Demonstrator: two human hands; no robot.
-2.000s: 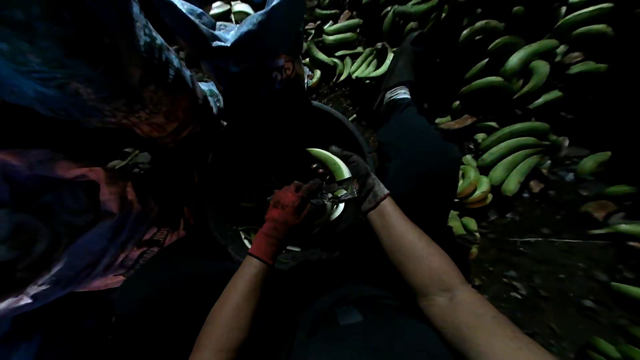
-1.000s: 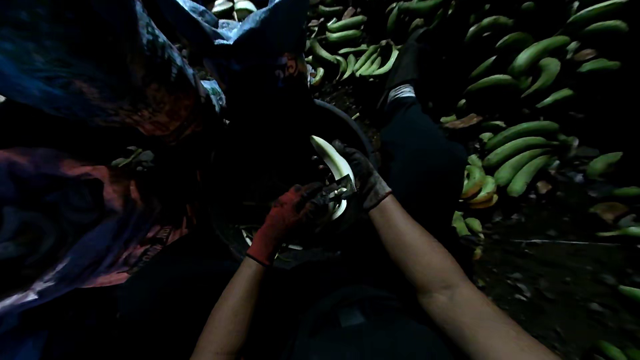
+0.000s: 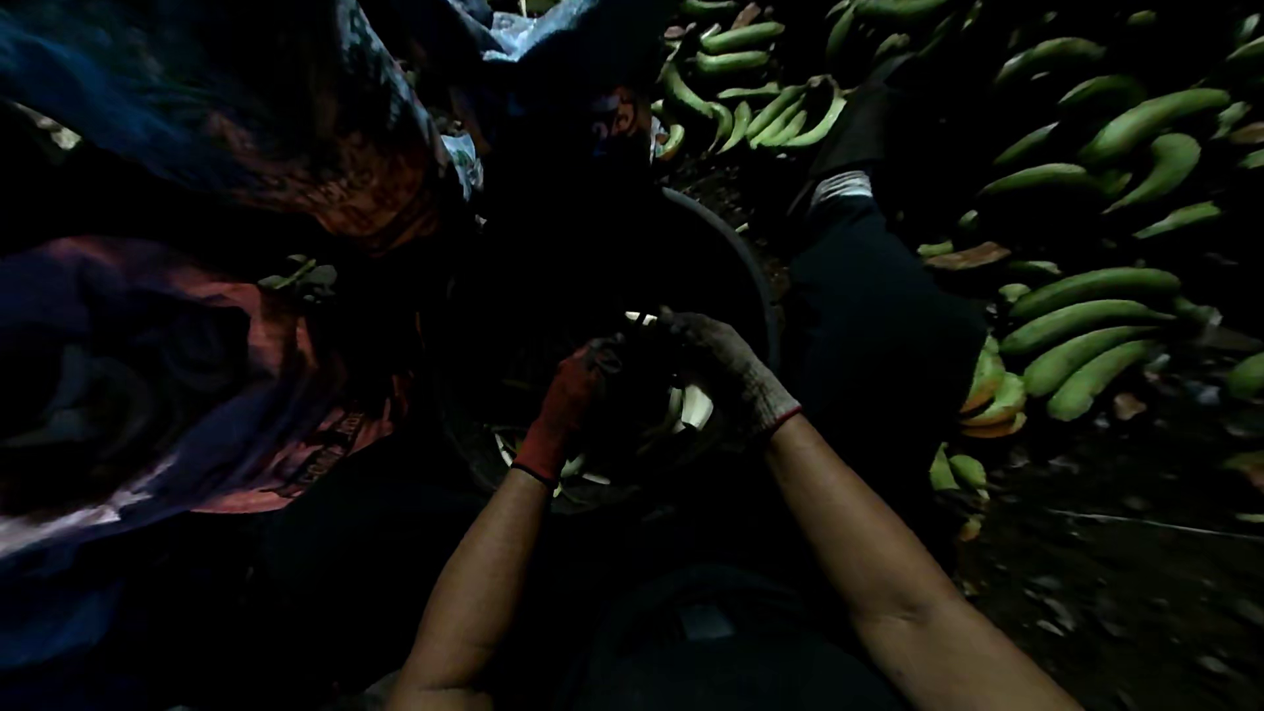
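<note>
A dark round tub (image 3: 736, 242) stands between my legs, its inside mostly in shadow. Over it, my left hand (image 3: 568, 395) wears a red glove with dark fingers, and my right hand (image 3: 726, 365) wears a greyish knit glove. The hands are close together, fingers curled; darkness hides what lies between them. A small pale piece (image 3: 640, 318) shows near the right fingertips. Below the right hand is a pale peeled banana (image 3: 696, 407). Scraps of peel (image 3: 592, 478) lie low in the tub beside my left wrist.
Green banana bunches (image 3: 1086, 321) cover the ground on the right, with more bananas (image 3: 790, 118) beyond the tub. Printed sacks (image 3: 365, 188) stand at the left and behind the tub; a purple and red sack (image 3: 267, 336) is nearer. My outstretched leg (image 3: 869, 286) borders the tub's right side.
The partly peeled banana held up between my hands earlier no longer shows there. My right hand has turned, its back now more in view, and the pale banana shows below it.
</note>
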